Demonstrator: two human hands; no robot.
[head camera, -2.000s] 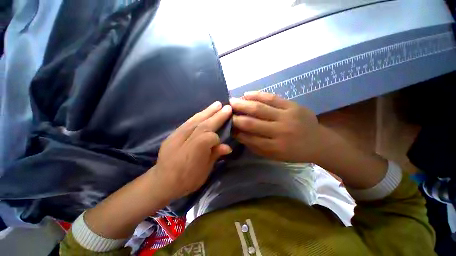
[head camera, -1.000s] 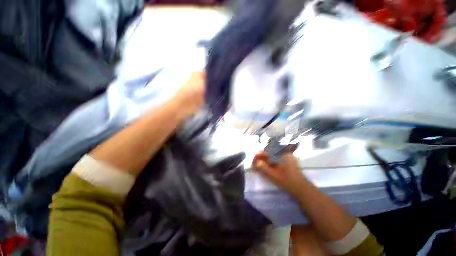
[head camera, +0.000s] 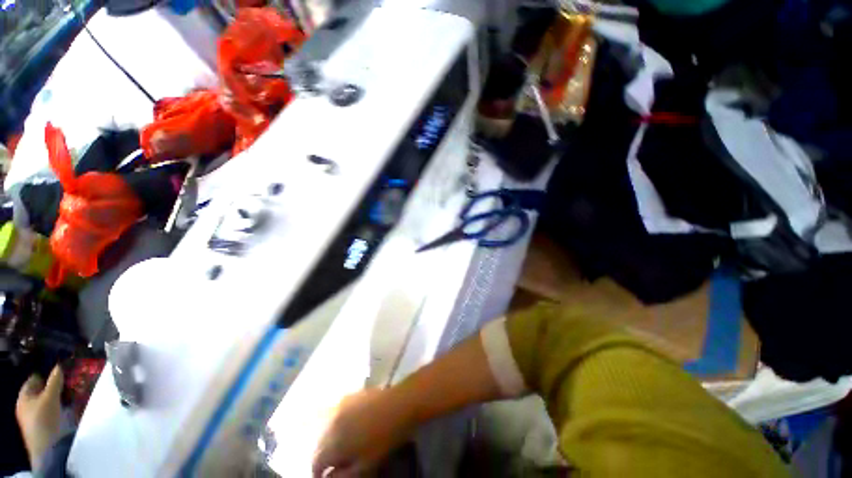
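Note:
The white sewing machine head (head camera: 308, 177) with a blue stripe and black control panel (head camera: 378, 201) runs diagonally through the view. My right hand (head camera: 360, 434) is bare, low on the white table beside the machine's needle end. Its fingertips are at the bottom edge of the picture, and whether they hold anything cannot be told. My left hand is out of the picture. Blue-handled scissors (head camera: 490, 219) lie on the table right of the machine, blades pointing left.
Red plastic bags (head camera: 93, 219) are at left, beyond the machine. Another person's hand (head camera: 39, 411) shows at the lower left edge. A cardboard box with a blue band (head camera: 715, 327) is at right, beside dark and white cloth (head camera: 654, 177). A red and gold packet or can (head camera: 567, 70) stands behind.
The view has swung right from the dark cloth to the machine head and scissors. My left hand has gone out of view. My right hand now appears at the bottom edge.

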